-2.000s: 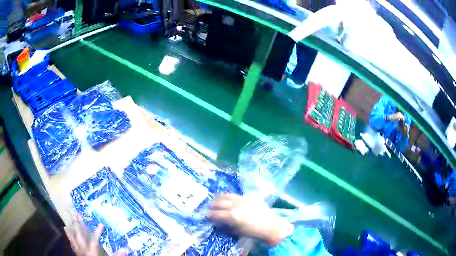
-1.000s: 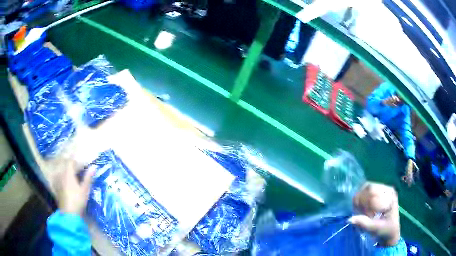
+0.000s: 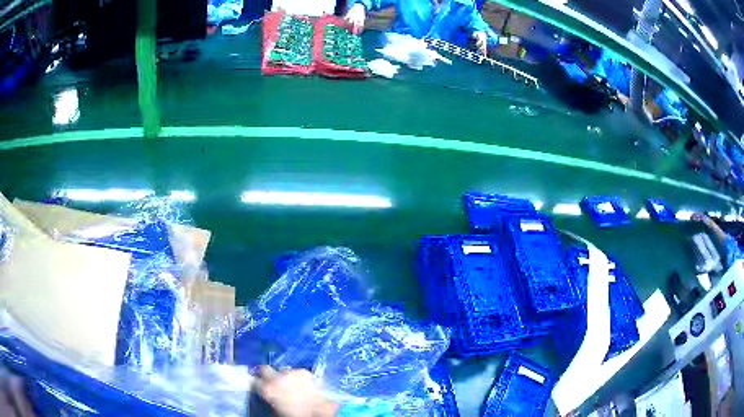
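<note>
A blue housing in a clear, shiny bag spans the bottom left, blurred and cut off by the lower edge. My right hand is at the bottom centre, blurred, with its fingers closed on the right end of this bagged housing. A small brownish patch at the bottom left corner may be my left hand, but it is too blurred and cut off to tell. Crinkled clear bags lie over and beside my right hand, with blue showing under the part behind it.
A cardboard divider and more bagged housings are at left. Unbagged blue housings are stacked at right, beside a curling white strip. A machine panel is far right. Across the green line are circuit boards and people in blue.
The view has swung right, bringing the stacked housings and machine panel into sight. The bagged housing lifted by my right hand now lies across the bottom left. My left hand is no longer clearly visible.
</note>
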